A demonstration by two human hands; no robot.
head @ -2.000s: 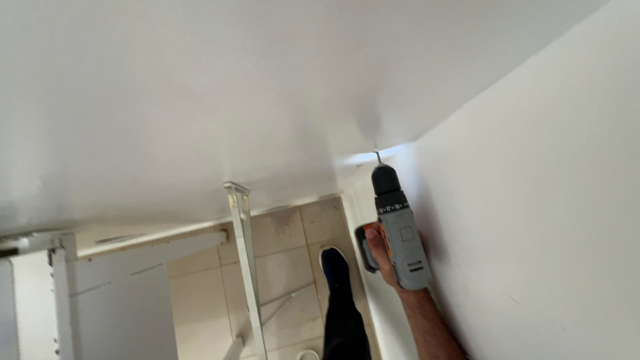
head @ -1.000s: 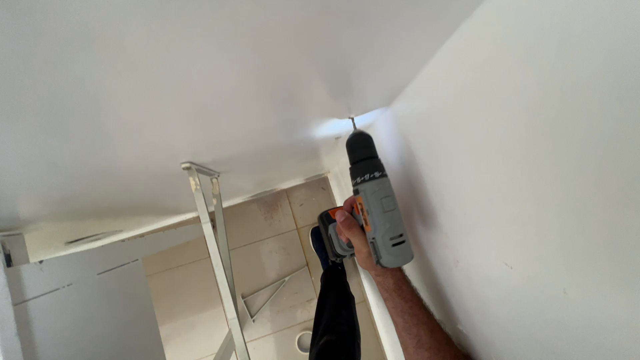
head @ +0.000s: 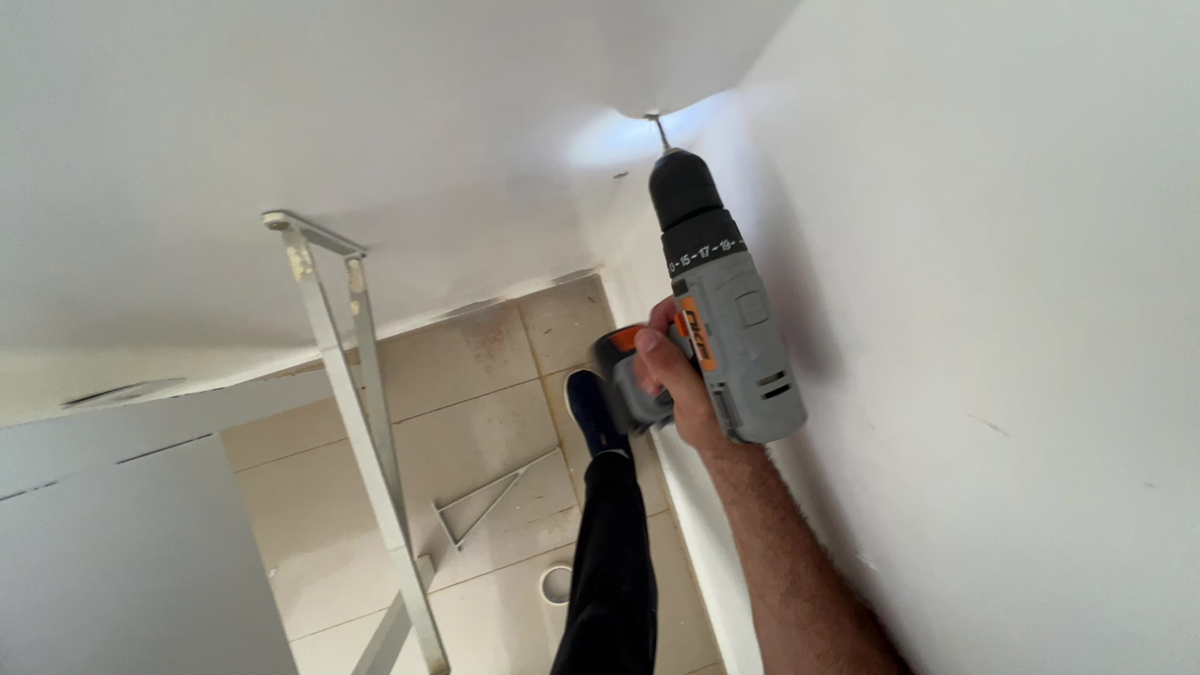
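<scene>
My right hand grips a grey and black cordless drill with orange trim, its thumb and fingers wrapped around the handle. The thin bit points up and away, its tip at the wall close to the corner with the right-hand wall. A bright patch of light falls around the tip. Whether the bit has gone into the wall cannot be seen. A small dark mark lies below and left of the tip. My left hand is out of view.
A pale metal bracket juts from the wall at left. On the tiled floor lie a triangular metal bracket and a white ring-shaped object. My leg and dark blue shoe are below; a grey panel stands lower left.
The view has shifted and come closer to the drill. My right hand keeps its hold on the drill, with the bit at the wall near the corner throughout.
</scene>
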